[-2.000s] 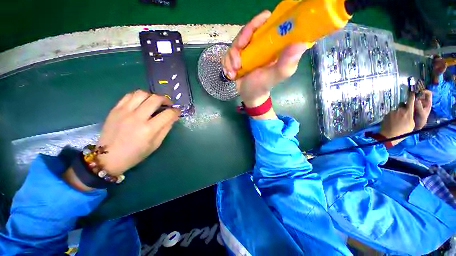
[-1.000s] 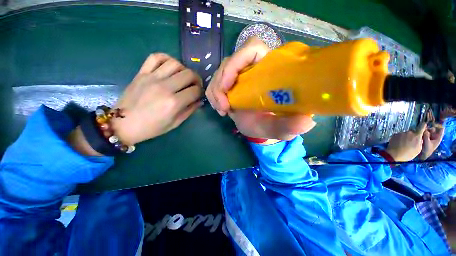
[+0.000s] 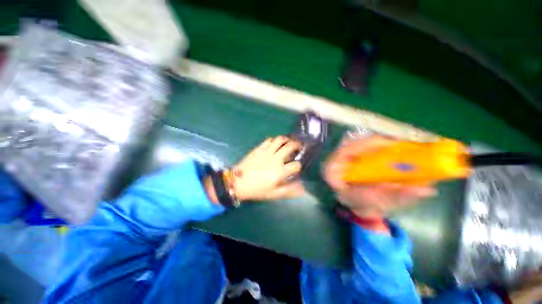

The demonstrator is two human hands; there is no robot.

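Note:
The picture is blurred. A dark phone housing with a white label square lies on the green bench near the rail. My left hand is at its near end, with fingers bent on or over its left edge; whether they grip it cannot be told. My right hand is closed around the yellow-orange electric screwdriver, to the right of the housing. The screwdriver lies roughly level, its black cord to the right. Its bit is hidden or blurred. The screw dish shows only as a faint speckled patch behind my right hand.
A stack of clear blister trays is at the left, and another blister tray is at the right. The pale rail runs behind the bench. A dark unit lies on the green belt beyond. A pale strip is left of my left hand.
The view has swung left, bringing in the left trays and the belt. My right hand, with the screwdriver, has moved away from my left hand, opening a gap between them.

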